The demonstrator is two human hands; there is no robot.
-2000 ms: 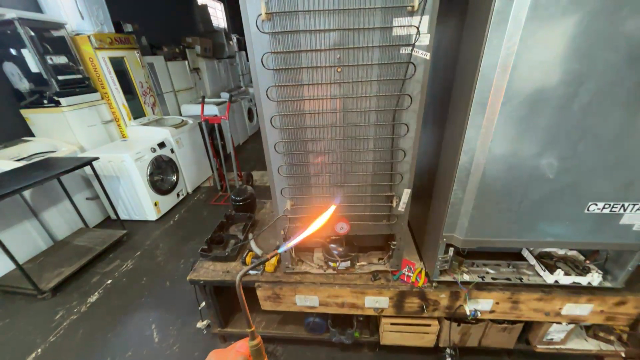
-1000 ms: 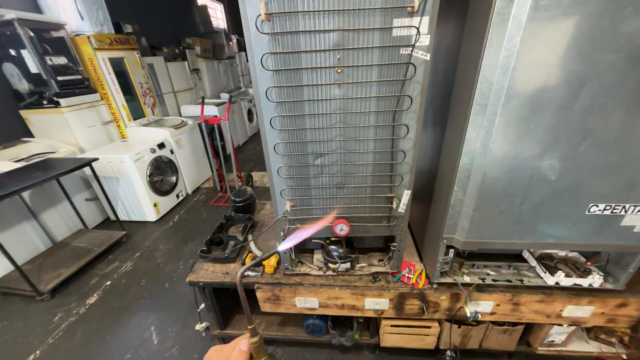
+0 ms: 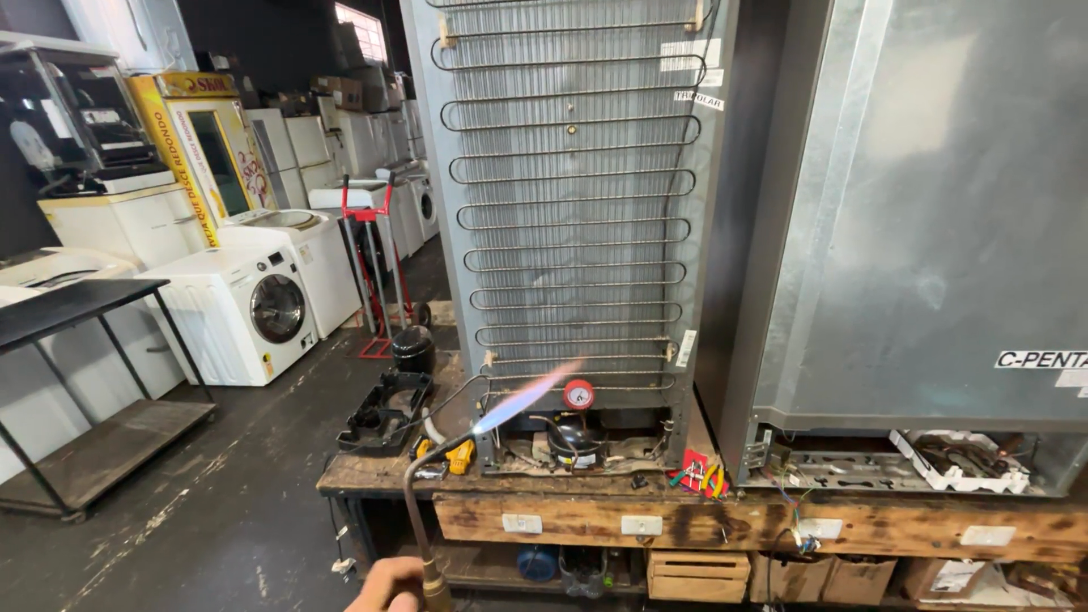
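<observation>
My left hand, partly cut off by the bottom edge, is closed around the brass lower part of a gas torch. Its bent tube rises to a tip with a blue flame, pinkish at the end, pointing up and right. Behind the flame stands a refrigerator's back with a wire condenser coil. A red pressure gauge is above a black compressor in the bottom opening. Beside the torch tube lies a yellow tool. My right hand is out of view.
Pliers and a red packet lie on the wooden workbench. A black plastic tray and a loose compressor sit at left. Another refrigerator stands right. A red hand truck, a washing machine and a black table are further left.
The torch flame has gone from large and bright orange to narrower and mostly blue. My left hand still holds the torch.
</observation>
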